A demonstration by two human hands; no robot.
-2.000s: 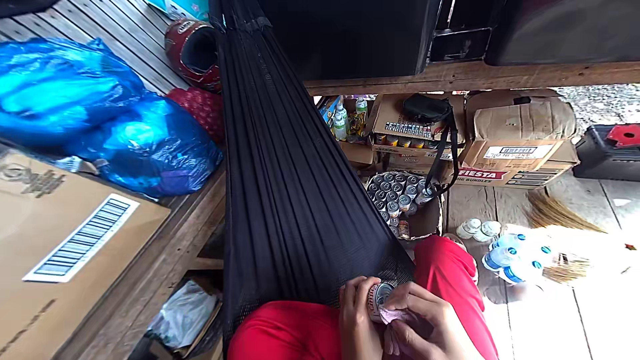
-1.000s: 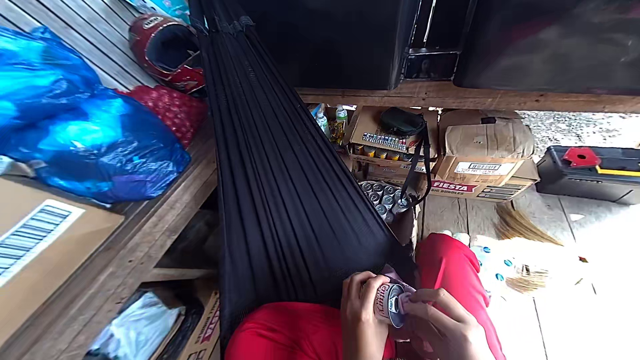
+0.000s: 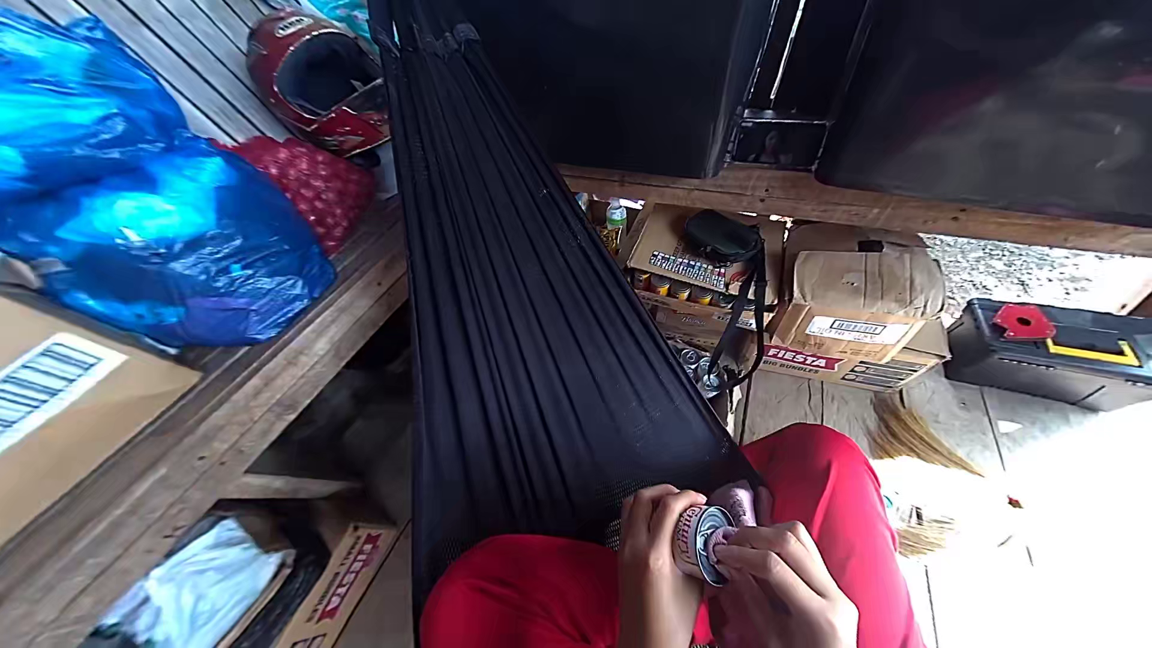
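Note:
A small tin can (image 3: 691, 543) with a printed label lies tilted in my left hand (image 3: 655, 553), its metal end facing right. My right hand (image 3: 787, 576) pinches a pinkish cloth (image 3: 738, 504) and presses part of it against that end of the can. Both hands are over my lap, between knees in red trousers (image 3: 823, 477). A black fabric hammock (image 3: 531, 342) stretches from my lap to the top of the view.
Blue plastic bags (image 3: 162, 207), a red helmet (image 3: 319, 81) and a cardboard box (image 3: 81, 405) rest on the wooden platform at left. Cardboard boxes (image 3: 855, 315), a black toolbox (image 3: 1053, 360) and a straw broom (image 3: 918, 436) are on the plank floor at right.
The can has tilted so that its label and metal end show more, and the cloth is now against that end. The view has shifted somewhat.

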